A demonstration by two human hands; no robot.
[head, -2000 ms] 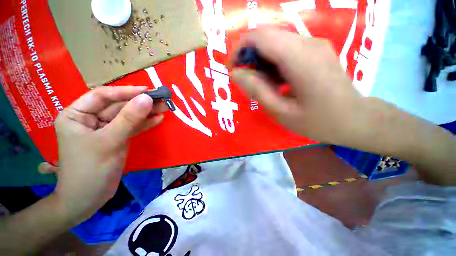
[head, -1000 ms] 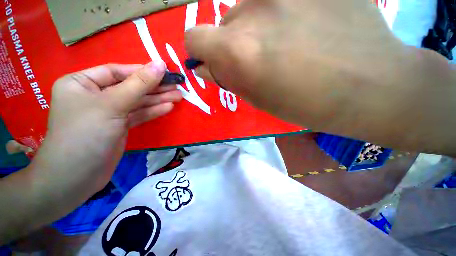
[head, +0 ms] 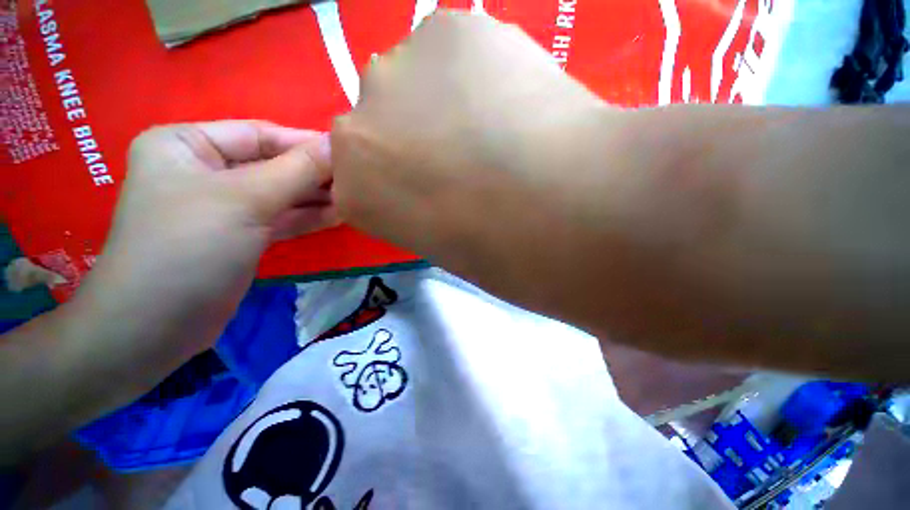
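Note:
My left hand (head: 215,194) is at the left over the red printed sheet (head: 120,90), thumb and fingers pinched together. My right hand (head: 439,129) is closed against its fingertips, back of the hand towards the camera. The small dark part and the black piece seen in the hands earlier are hidden now between and behind the fingers.
A cardboard pad (head: 205,20) is cut off at the top edge. Black tubular pieces (head: 871,55) lie on the white sheet (head: 803,65) at the top right. A blue crate (head: 165,413) with dark contents is below the bench at left.
My right hand has moved left and down to meet my left hand, and the dark pieces went out of sight. The view shifted, leaving the white cap and tiny fittings out of the picture.

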